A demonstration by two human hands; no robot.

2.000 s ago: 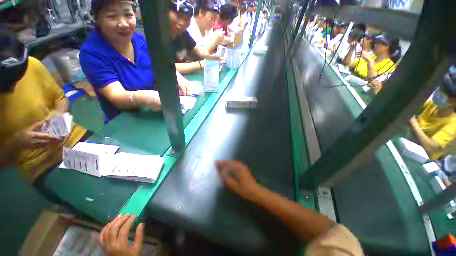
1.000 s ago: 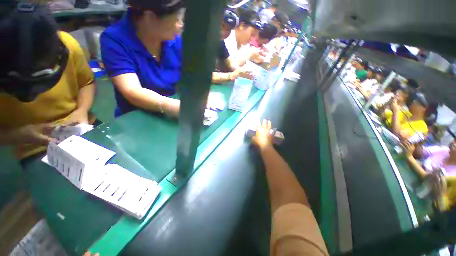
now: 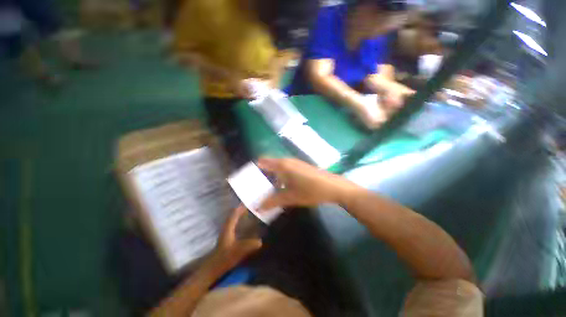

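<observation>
My right hand (image 3: 298,182) holds a white printed piece or small stack (image 3: 253,191) in front of my body; the view is blurred and no print can be read on it. My left hand (image 3: 236,241) is just below the white piece, thumb raised near its lower edge; whether it touches is unclear. An open brown carton (image 3: 158,137) lies to the left of my hands, filled with white pieces (image 3: 186,201) that show rows of dark marks.
White piles (image 3: 310,146) lie on the green bench (image 3: 332,114). The dark conveyor belt (image 3: 397,204) runs at the right. A green post (image 3: 428,90) slants across the view. A person in yellow and a person in blue are behind the bench. Green floor is at the left.
The view has swung left and down to the carton. My right hand has come back from the belt with the white piece, which it had reached on the belt. My left hand has come into view.
</observation>
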